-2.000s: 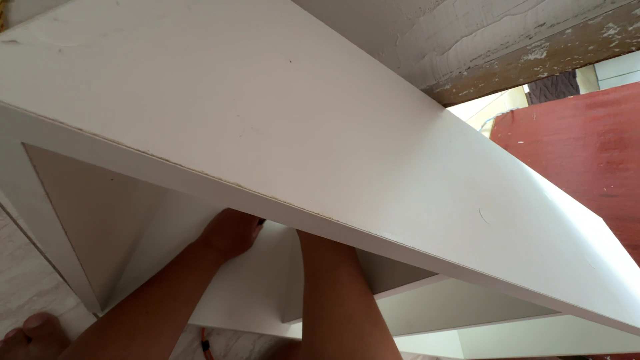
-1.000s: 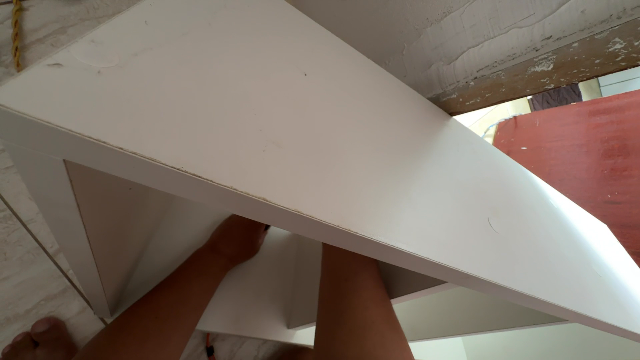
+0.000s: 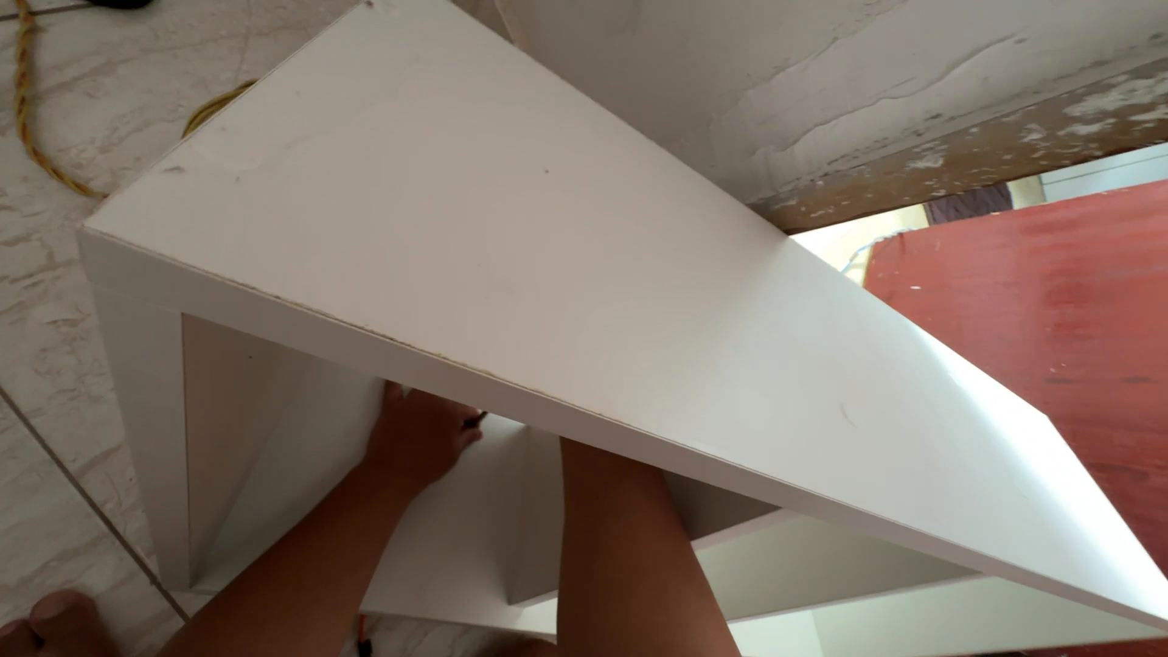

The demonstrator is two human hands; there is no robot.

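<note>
A white panelled shelf unit (image 3: 511,265) fills the middle of the head view, its long smooth side uppermost. My left hand (image 3: 424,433) reaches into the open compartment below that side, with its fingers partly hidden by the panel edge. A small dark object (image 3: 474,420) shows at its fingertips; what it is cannot be told. My right forearm goes in under the same panel, further right, beside an inner divider (image 3: 534,520). The right hand itself is hidden behind the panel.
Yellow twisted rope (image 3: 26,119) lies on the marbled tile floor (image 3: 55,301) at the left. A wall with peeling paint (image 3: 821,82) stands behind the unit, and a red surface (image 3: 1031,301) is at the right. Toes (image 3: 68,625) show at bottom left.
The view has shifted, so more of the unit's left end and the rope show. Both arms stay inside the unit; more of my left hand is visible below the panel edge.
</note>
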